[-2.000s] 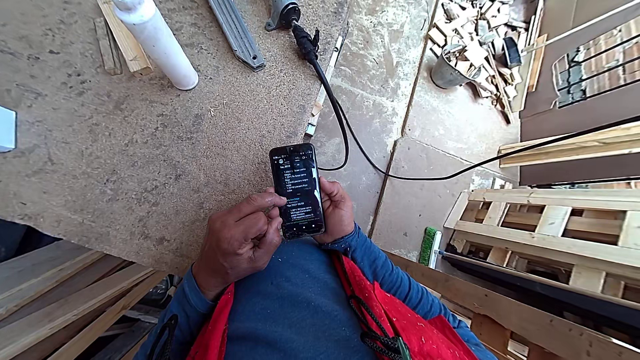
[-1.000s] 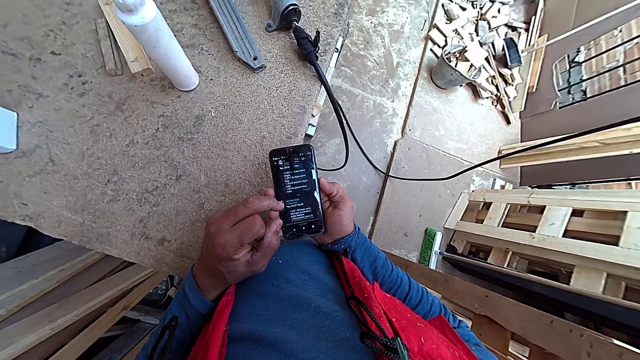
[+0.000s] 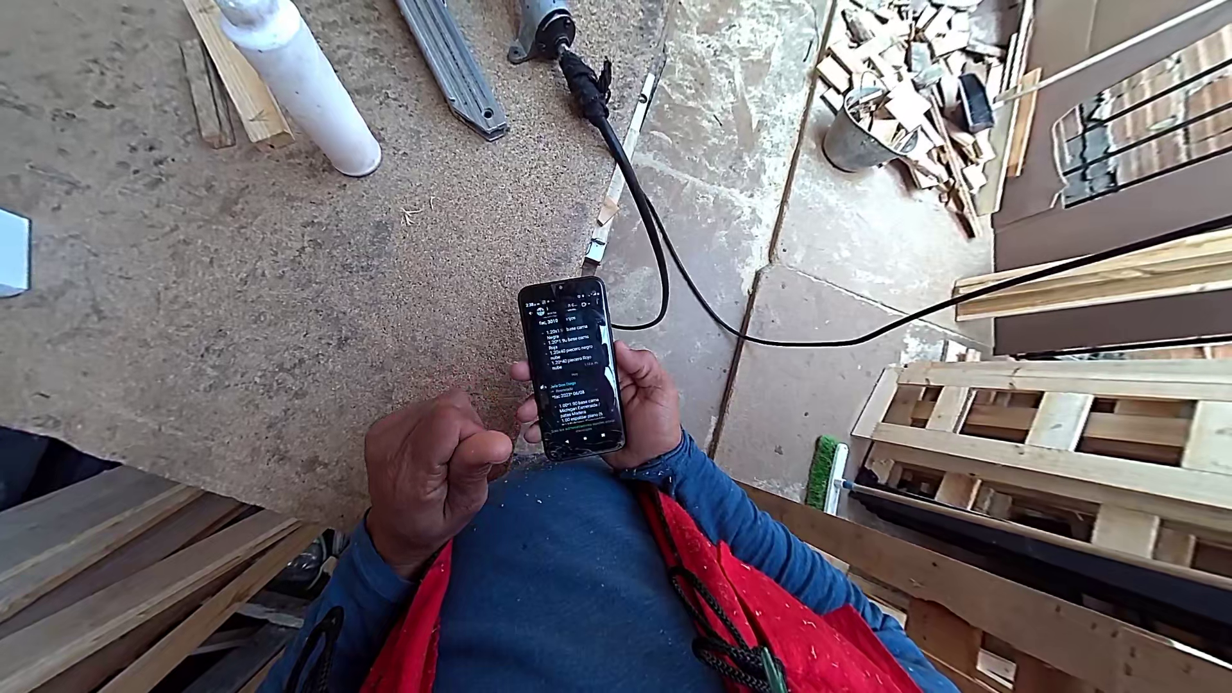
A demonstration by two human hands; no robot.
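Observation:
A black smartphone (image 3: 575,371) lies upright in my right hand (image 3: 647,404), face up, with text on its lit screen and fingertips at its left edge. My left hand (image 3: 433,472) is just left of the phone, fingers curled, nothing seen in them, not touching the screen. Beyond the phone, a black power cable (image 3: 630,183) loops from a metal tool (image 3: 544,29), partly cut off at the top. A white plastic bottle (image 3: 313,96) and a grey metal bar (image 3: 457,72) lie on the particleboard worktop (image 3: 260,337).
Wood strips (image 3: 236,77) lie by the bottle. Planks (image 3: 115,568) are stacked lower left. At right are a bucket (image 3: 855,135) among wood offcuts (image 3: 948,58), a green-bristled broom (image 3: 825,472) and wooden slatted frames (image 3: 1049,452). The cable runs off to the right.
My left hand has drawn back from the phone's screen, and its fingers have curled in. The text on the screen has shifted. My right hand keeps the phone in the same place.

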